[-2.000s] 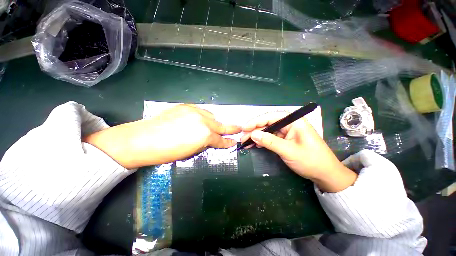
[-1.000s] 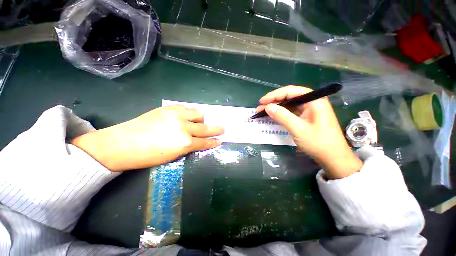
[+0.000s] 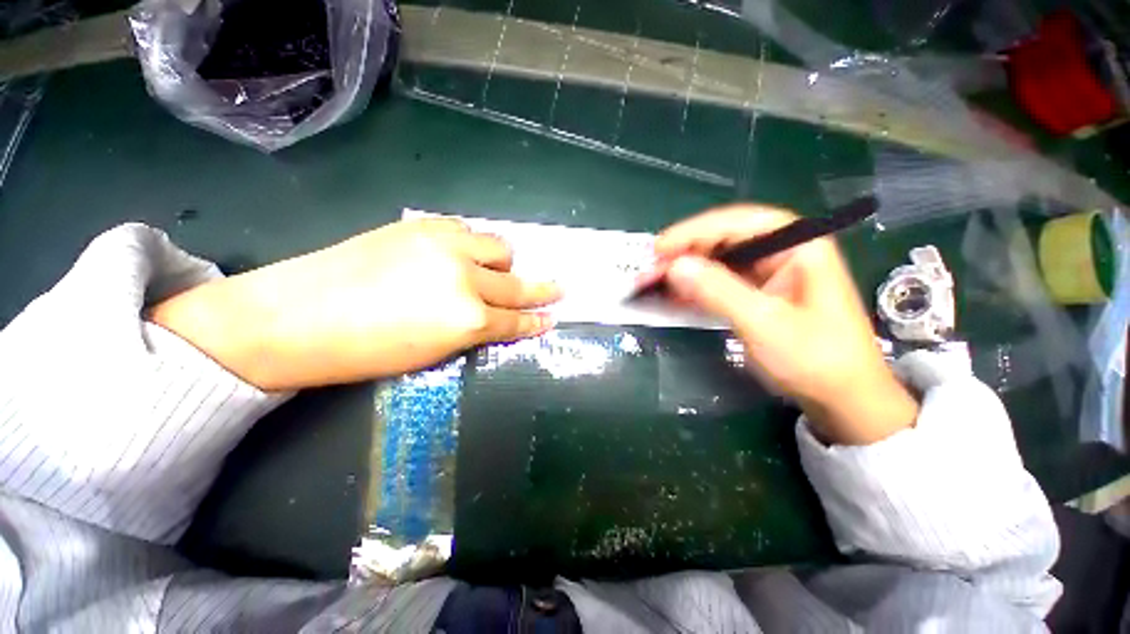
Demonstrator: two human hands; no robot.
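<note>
My right hand (image 3: pixel 787 316) grips black tweezers (image 3: pixel 803 235), a thin pen-like tool, with the point down at the white backing strip (image 3: pixel 589 266). The hand and point are slightly blurred. My left hand (image 3: pixel 372 297) lies flat over the left part of the strip, fingertips pressing on it, with nothing seen in it. Small dark marks show on the strip just left of my right fingers. Shiny clear film (image 3: pixel 564 356) lies just below the strip. A blue-filled strip (image 3: pixel 418 452) runs upright below my left hand.
A plastic-lined bag (image 3: pixel 267 118) stands upper left. A clear tray (image 3: pixel 582 143) lies at the back. To the right are a small clear tape roll (image 3: pixel 915 297), a yellow-green tape roll (image 3: pixel 1074 258), film scraps (image 3: pixel 929 186) and a red container (image 3: pixel 1061 77).
My left hand has moved off the right hand's fingertips and now lies on the strip's left part. The tweezers' point has moved slightly right. The view has shifted over the last second.
</note>
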